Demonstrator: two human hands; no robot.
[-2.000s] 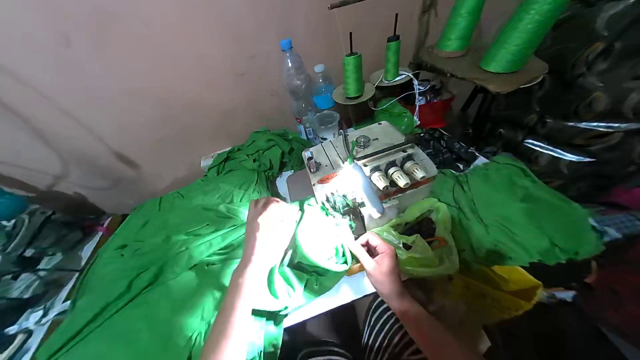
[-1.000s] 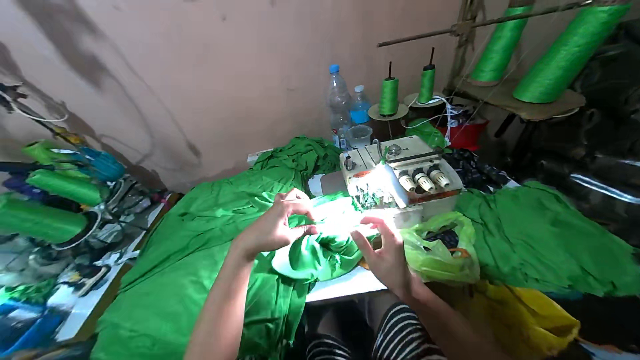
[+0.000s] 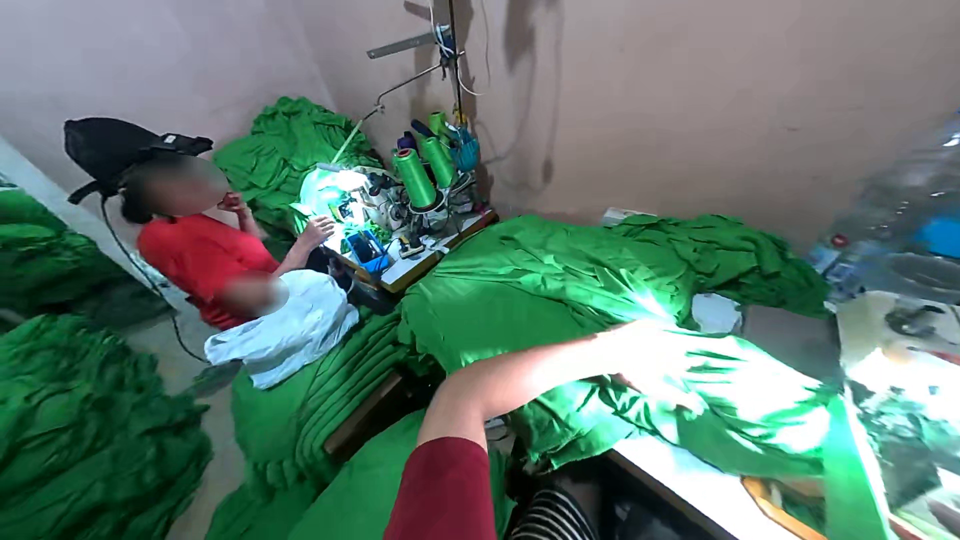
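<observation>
My left hand (image 3: 652,364) lies on bunched green fabric (image 3: 772,397) beside the sewing machine (image 3: 892,375), with its fingers partly spread and washed out by glare. Whether it grips the cloth cannot be told. The fabric runs from under this hand to the machine's bright needle area at the right edge. At the lower right edge shows only a small blurred bit that may be a fingertip, so my right hand cannot be made out. More green fabric (image 3: 517,300) spreads over the table to the left.
A person in a red top (image 3: 202,255) sits at another machine (image 3: 352,195) on the left, near green thread cones (image 3: 415,178) and a blue container (image 3: 367,251). Green cloth heaps (image 3: 82,405) lie at the far left. A clear plastic bottle (image 3: 911,172) stands behind the near machine.
The view has swung far to the left, bringing the other person into sight. My left hand has gone from the cloth piece near the needle to the fabric left of the machine.
</observation>
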